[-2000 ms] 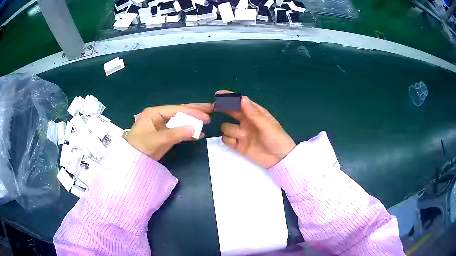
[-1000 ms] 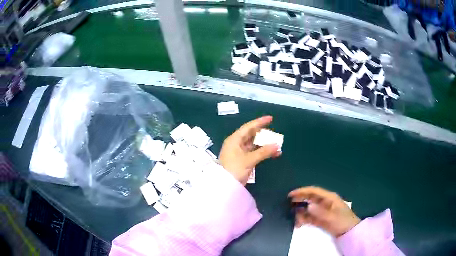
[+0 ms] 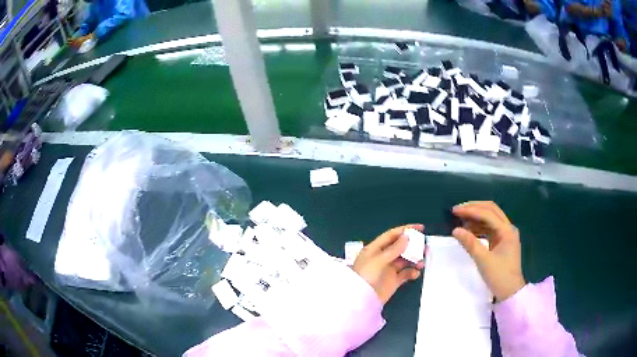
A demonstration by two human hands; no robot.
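My left hand [image 3: 386, 265] holds a small white plastic part [image 3: 413, 246] between thumb and fingers, at the upper left of a long white paper sheet [image 3: 454, 300]. My right hand [image 3: 492, 244] is just right of it, over the sheet's upper right edge, with a small dark piece [image 3: 455, 222] between thumb and fingertips, hard to see against the bench. A pile of white plastic parts [image 3: 262, 254] lies left of my left hand, partly hidden by my sleeve. One white part [image 3: 354, 251] lies beside my left hand.
A clear plastic bag [image 3: 164, 216] lies at left. A lone white part [image 3: 323, 177] lies near the pale rail [image 3: 377, 155] and its upright [image 3: 250, 84]. White-and-black parts [image 3: 440, 104] are heaped on clear plastic beyond. People in blue sit across; a white strip [image 3: 49, 199] lies far left.
The view has swung right, then tilted up. My hands have come closer together. My right hand has risen beside the white part, which stays in my left hand.
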